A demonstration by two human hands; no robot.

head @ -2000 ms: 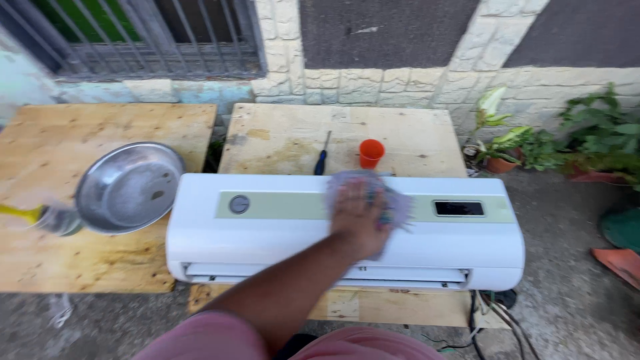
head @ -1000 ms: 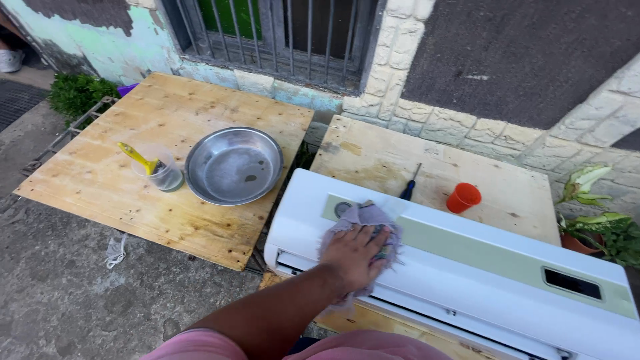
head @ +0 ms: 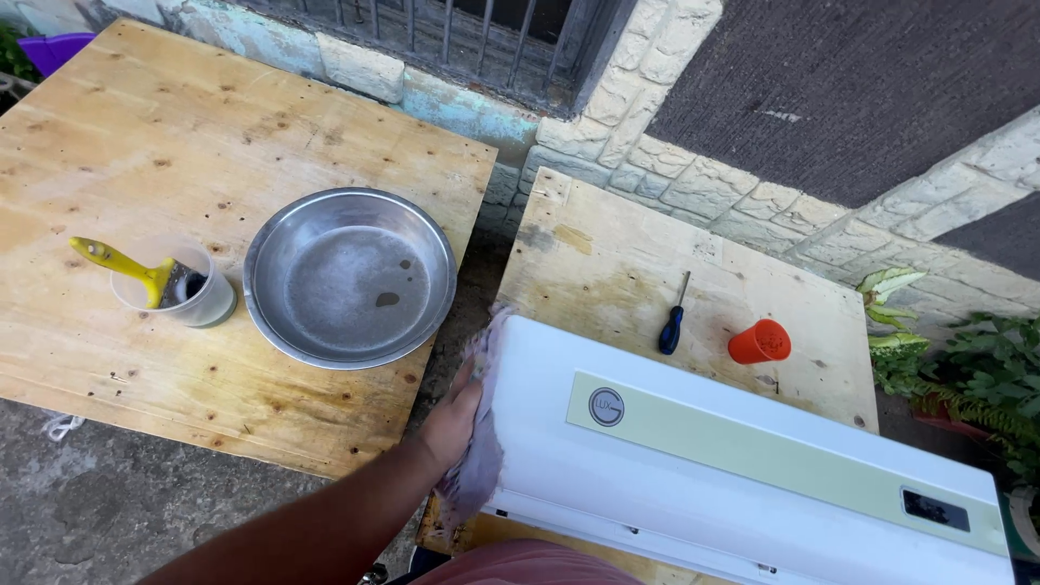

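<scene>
My left hand (head: 455, 422) presses a frayed purplish-grey cloth (head: 481, 455) flat against the left end of a white split air conditioner indoor unit (head: 552, 455). The unit lies on its back on a plywood board, with a pale green strip, a round logo and a small dark display window along its front. My right hand is out of view. Behind the unit lie a screwdriver (head: 673, 321) with a blue and black handle and an orange plastic cup (head: 760, 341).
A steel basin (head: 349, 280) with a little liquid and a clear plastic tub (head: 213, 296) holding a yellow-handled paintbrush (head: 122, 264) stand on the left plywood board (head: 162, 162). A gap separates the boards. A stone-faced wall (head: 691, 175) and barred window run behind; plants (head: 967, 366) grow at right.
My left hand and the cloth have moved left along the unit's top face, from near the display, past the logo, onto its left end. The view has swung left and closer.
</scene>
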